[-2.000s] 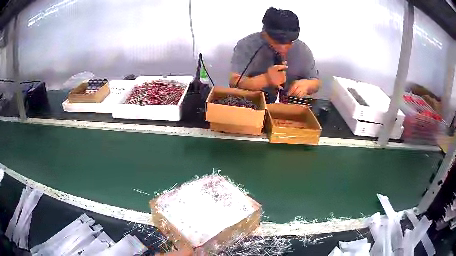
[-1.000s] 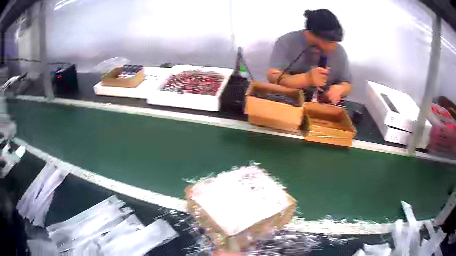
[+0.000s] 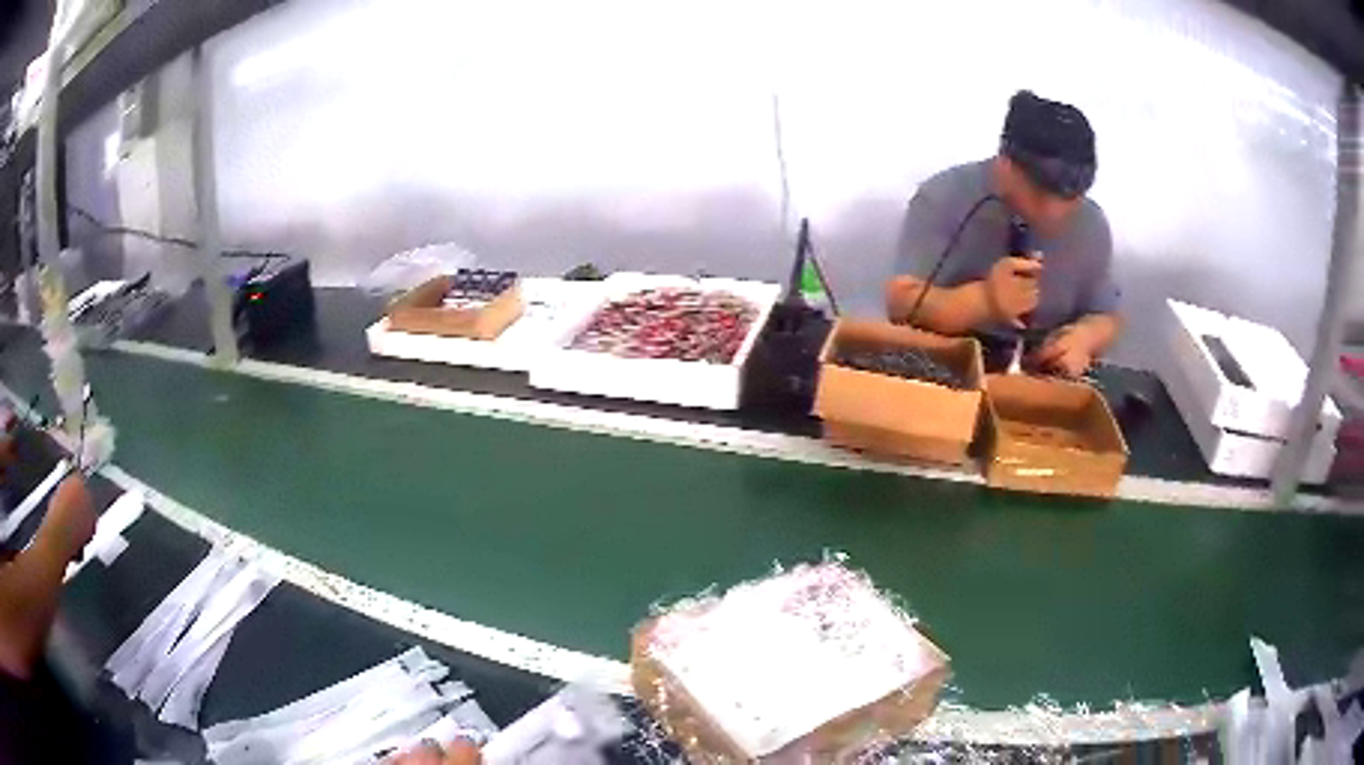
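Observation:
A tan carton (image 3: 793, 676) with a white top lies at the bottom centre, near the bench edge. Fine whitish and reddish strands cling to it and scatter around it. White strips (image 3: 337, 714) lie fanned at the bottom left, and more white strips (image 3: 1289, 729) lie at the bottom right. Only the fingertips of one hand, apparently my left hand (image 3: 437, 752), show at the bottom edge, over the left strips. The rest of it is cut off, and I cannot tell whether it holds anything. My right hand is not in view.
A green conveyor belt (image 3: 494, 505) crosses beyond the carton. On the far bench stand open cartons (image 3: 902, 416), a white tray (image 3: 636, 374) of red-and-silver parts and white boxes (image 3: 1272, 441). A person opposite holds a dark corded tool. Another arm, apparently another person's, shows at the left edge.
The view has turned left, so the carton and far bench sit further right. The fingertips now show over the left strips, away from the carton. An arm has appeared at the left edge.

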